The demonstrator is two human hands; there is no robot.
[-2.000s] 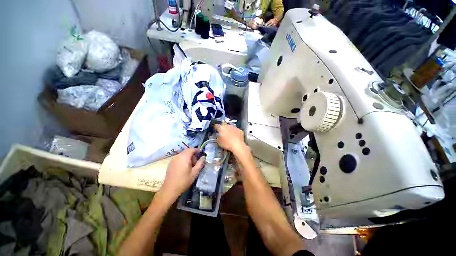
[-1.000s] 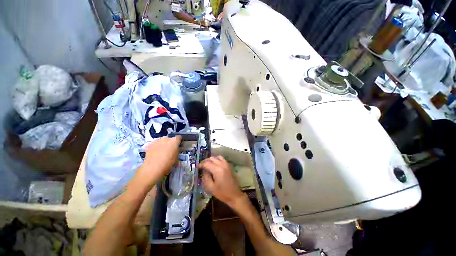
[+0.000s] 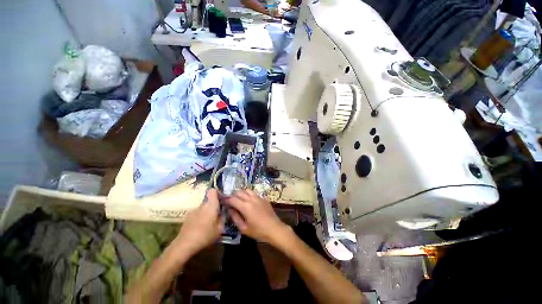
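The long dark-grey parts tray [image 3: 255, 155] lies on the table end beside the plastic bag. It holds small metal pieces, clear packets and a thin looped cord or ring [image 3: 221, 172]. My left hand [image 3: 205, 221] is at the tray's near left side, its fingertips bent inward. My right hand [image 3: 252, 215] reaches over the near part of the tray, its fingertips close to the left hand's. The fingers hide the near end of the tray and anything they may hold.
The pale plastic bag [image 3: 172, 133] lies left of the tray. A lidded jar [image 3: 257, 89] stands behind it. The cream sewing machine [image 3: 410, 154] fills the right side. Left are a cardboard box [image 3: 80, 145] of bags and a heap of olive fabric [image 3: 77, 255].
Both hands have moved from the tray's far half and right side to its near end, and are now close together. The camera view has shifted, so the machine and bag appear further right.
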